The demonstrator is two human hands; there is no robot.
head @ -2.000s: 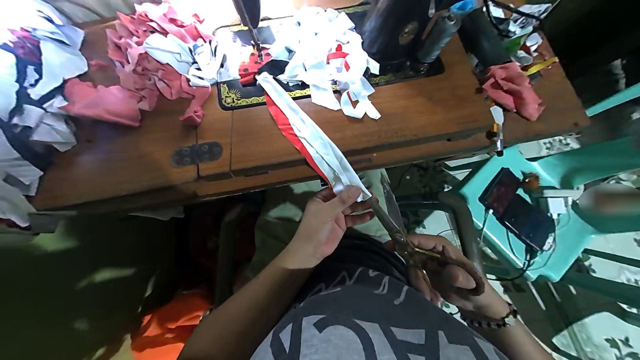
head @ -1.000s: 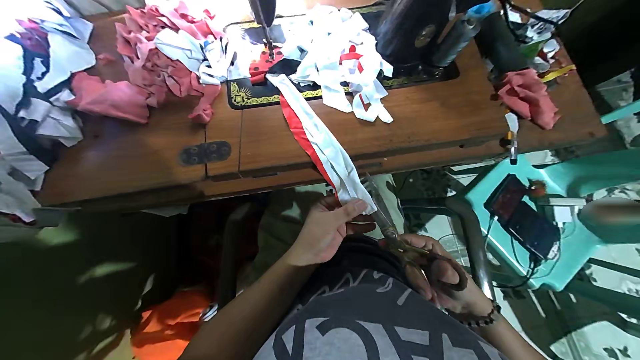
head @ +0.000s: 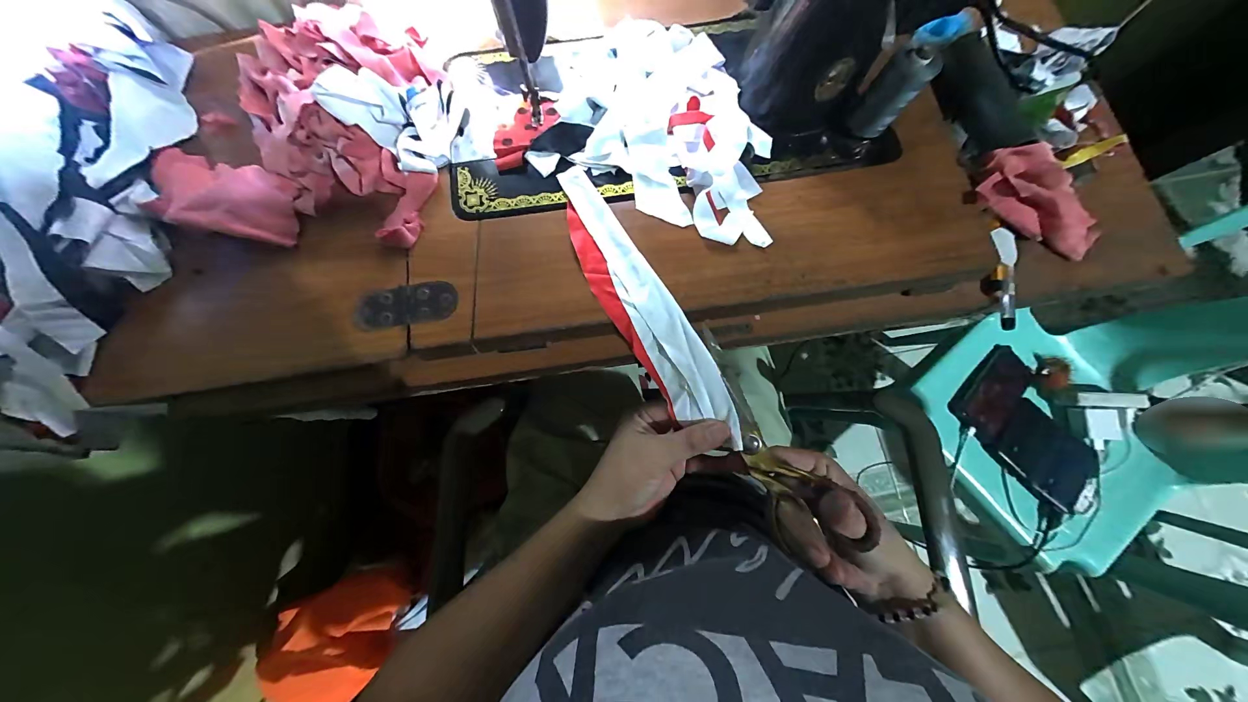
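My left hand [head: 651, 461] pinches the near end of a long white fabric strip [head: 655, 312] between thumb and fingers. Along the strip's left side runs a red fabric strip [head: 606, 288], its lower end at my left fingers. Both slant up over the table's front edge toward the sewing machine's needle area. My right hand [head: 843, 526] has its fingers around the handles of metal scissors [head: 775, 468], with the blades pointing up, beside the white strip's right edge. How far the blades are apart cannot be told.
The black sewing machine [head: 814, 58] stands on a wooden table [head: 838, 229]. White scraps [head: 673, 127] lie on its bed, pink and white scraps [head: 331, 146] to the left, a pink cloth [head: 1038, 195] at the right. A green plastic chair [head: 1102, 341] holds phones [head: 1038, 448] with cables.
The right hand and scissors have shifted slightly at the strip's near end. The left hand keeps its pinch on the fabric.
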